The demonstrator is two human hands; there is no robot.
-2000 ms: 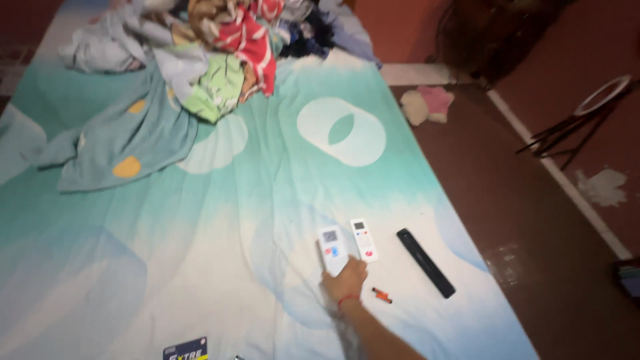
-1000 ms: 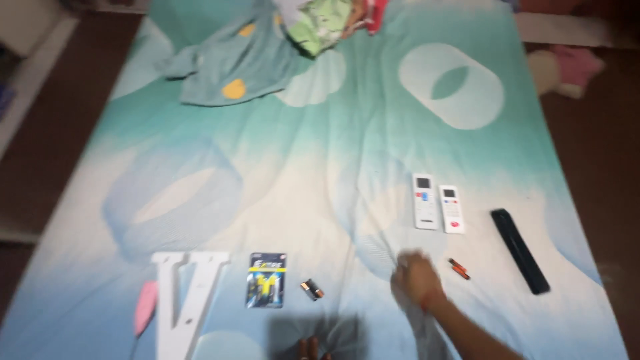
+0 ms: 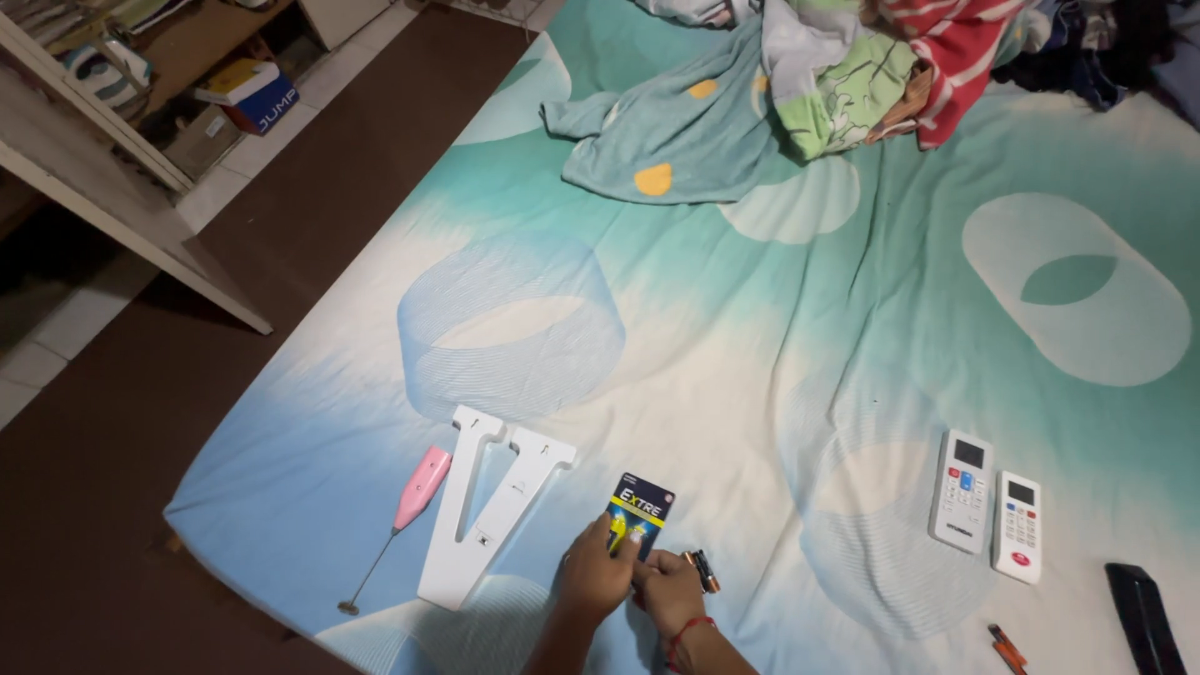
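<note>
My left hand (image 3: 596, 574) grips the left edge of a dark blister pack of batteries (image 3: 641, 502). At the pack's lower right corner, my right hand (image 3: 669, 589), with a red cord at the wrist, has its fingers curled against the card; whether it pinches the pack is not clear. Loose batteries (image 3: 703, 571) lie just right of that hand. To the left are a white V-shaped letter (image 3: 506, 511), back side up, and a pink handheld milk frother (image 3: 424, 489). Two white remote controls (image 3: 962, 492) (image 3: 1018, 527) lie side by side at the right, above orange-and-black batteries (image 3: 1007, 649).
A black elongated object (image 3: 1144, 619) lies at the lower right. Crumpled clothes and a teal blanket (image 3: 675, 141) cover the far part of the bed (image 3: 694, 375). Shelves with a blue box (image 3: 262, 98) and a clothes iron (image 3: 108, 73) stand beyond the bed's left side.
My right hand has moved left from beside the orange-and-black batteries to the battery pack. My left hand, at the bottom edge one second ago, is now on the pack. The view has swung left.
</note>
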